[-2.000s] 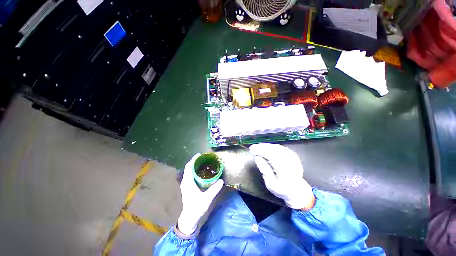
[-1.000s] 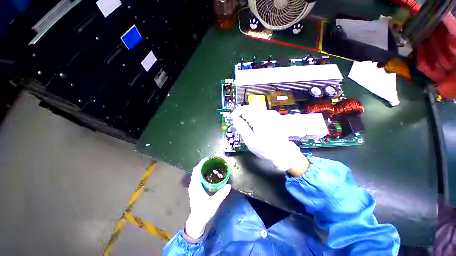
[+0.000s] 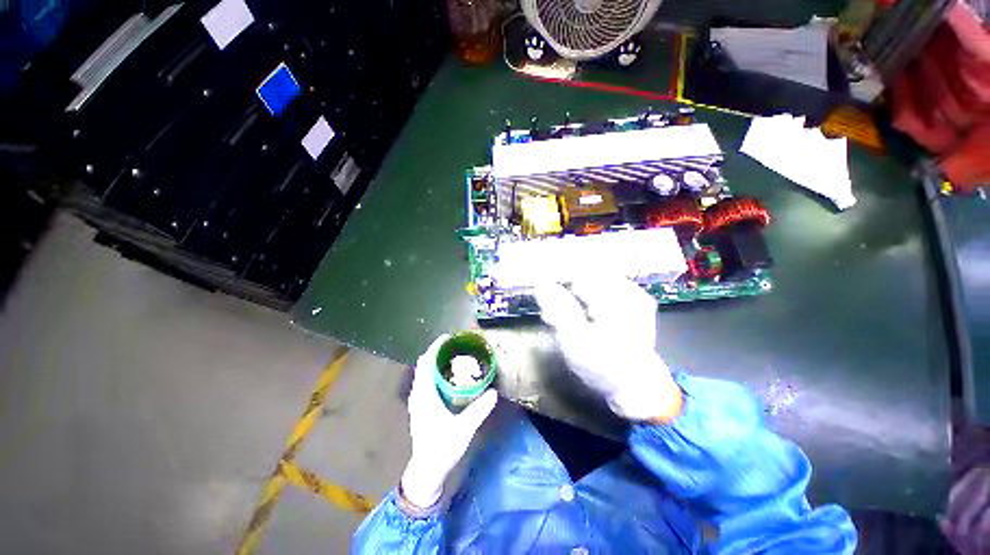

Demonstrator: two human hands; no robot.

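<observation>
The green power board [image 3: 624, 217] lies on the dark green mat, with two long silver-white heatsinks [image 3: 608, 152], a yellow-brown transformer [image 3: 541, 214] and two copper-red chokes [image 3: 735, 216]. My gloved left hand [image 3: 440, 428] holds the green open-topped pot [image 3: 465, 369] near the bench's front edge, below the board's left corner; something pale shows inside it. My gloved right hand [image 3: 608, 345] is over the board's front edge, fingertips near the front heatsink. Its fingers are bent together; I cannot make out a tool in them.
Black bins [image 3: 217, 141] are stacked on the left. A white fan [image 3: 592, 22] stands behind the board. Folded white paper [image 3: 801, 160] lies behind right, near a dark box with a pale sheet [image 3: 771, 54]. Red bags [image 3: 955, 98] are at the far right. A sleeve [image 3: 969, 493] shows at the right edge.
My right hand has moved from below the board onto its left part, then back toward the front edge. My left hand still holds the pot. The view has shifted slightly.
</observation>
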